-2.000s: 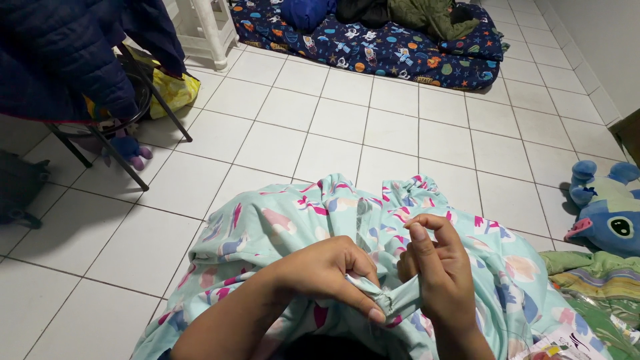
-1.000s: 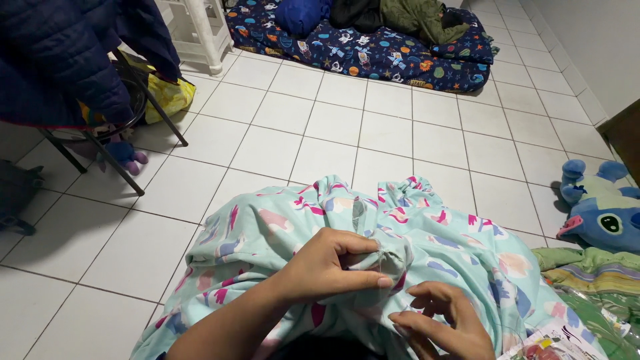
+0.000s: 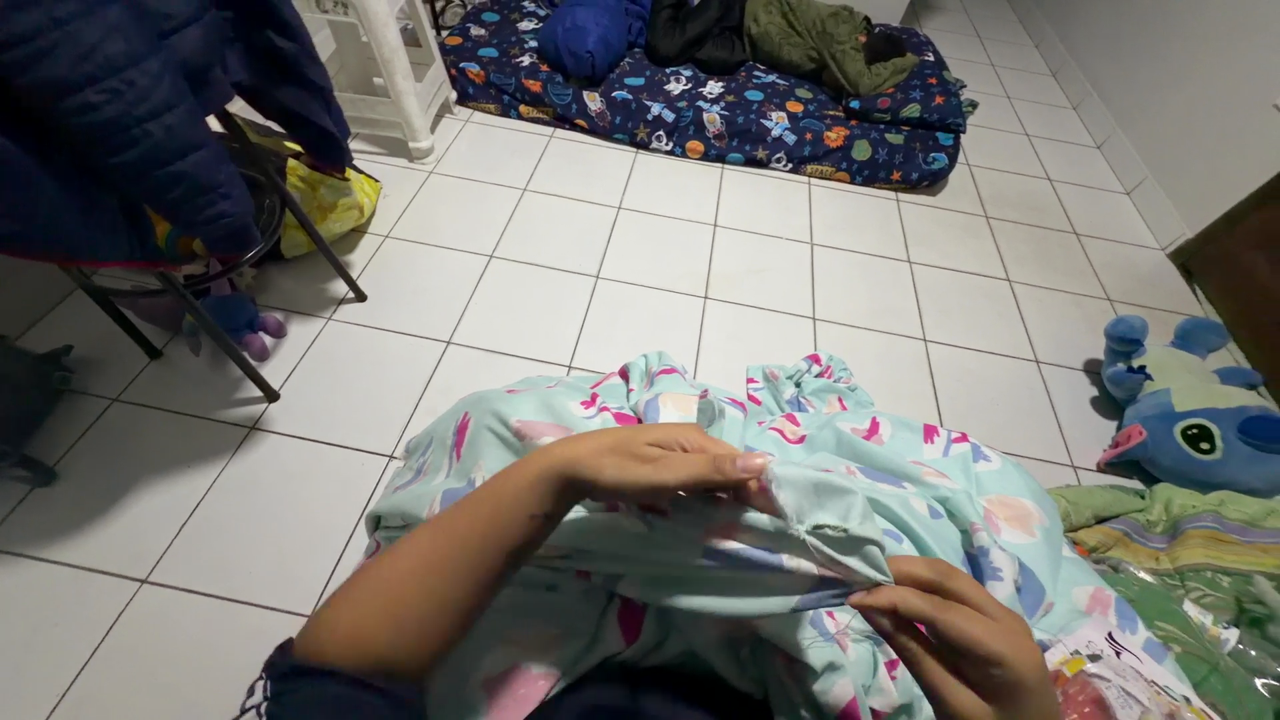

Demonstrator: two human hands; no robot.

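Observation:
A mint-green printed fabric [image 3: 540,420] with pink, blue and peach shapes lies spread in folds over my lap. My left hand [image 3: 670,465] grips one part of it between thumb and fingers, near the middle. Lower and to the right, my right hand [image 3: 950,630] pinches an edge of the same cloth. Between the two hands a pale piece of the fabric is stretched, with a seam and loose threads showing. Part of my left fingers is hidden by the cloth.
A blue plush toy [image 3: 1190,420] lies on the tiles at right, above green folded cloth [image 3: 1150,530] and a plastic package [image 3: 1110,670]. Ahead is a space-print mattress [image 3: 700,110] with clothing on it. At left are a jacket-draped chair [image 3: 230,350], a yellow bag [image 3: 330,200] and a white plastic rack [image 3: 410,90].
My right hand, apart from the cloth one second ago, now pinches its edge. The fabric between my hands has been drawn out to the right.

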